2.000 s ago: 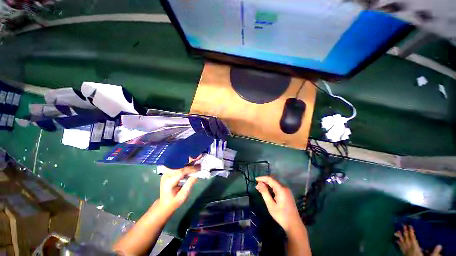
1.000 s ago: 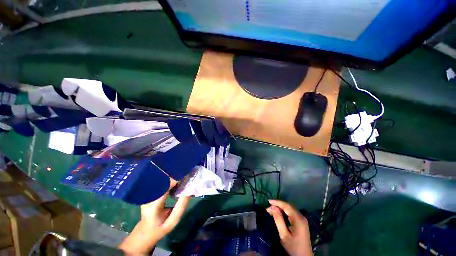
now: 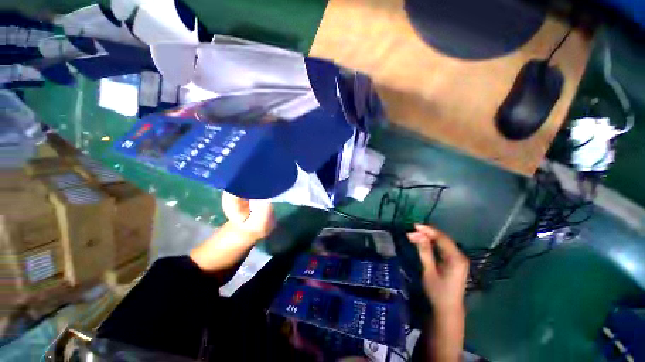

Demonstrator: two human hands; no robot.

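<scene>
An open blue display box (image 3: 283,152) with white inner flaps lies tilted on the green bench, its printed flap reaching left. My left hand (image 3: 249,218) is at its lower edge, with the fingertips partly hidden; I cannot tell if they grip it. White folded paper (image 3: 305,192) shows just right of that hand. My right hand (image 3: 442,265) is right of the lap, thumb and index finger slightly apart, with nothing visible in it. Thin black cable (image 3: 417,201) lies above it. Blue printed boxes (image 3: 336,307) are stacked at my lap between the hands.
A wooden board (image 3: 438,92) bears a black mouse (image 3: 530,99) and round base. A white plug (image 3: 593,143) and tangled black cables (image 3: 498,251) lie at the right. More boxes with raised flaps (image 3: 159,32) stand at the upper left. Brown cartons (image 3: 88,226) stand at the lower left.
The view has shifted down and closer, so the monitor screen has nearly left the picture. The blue flap now covers more above my left hand, and less white paper shows.
</scene>
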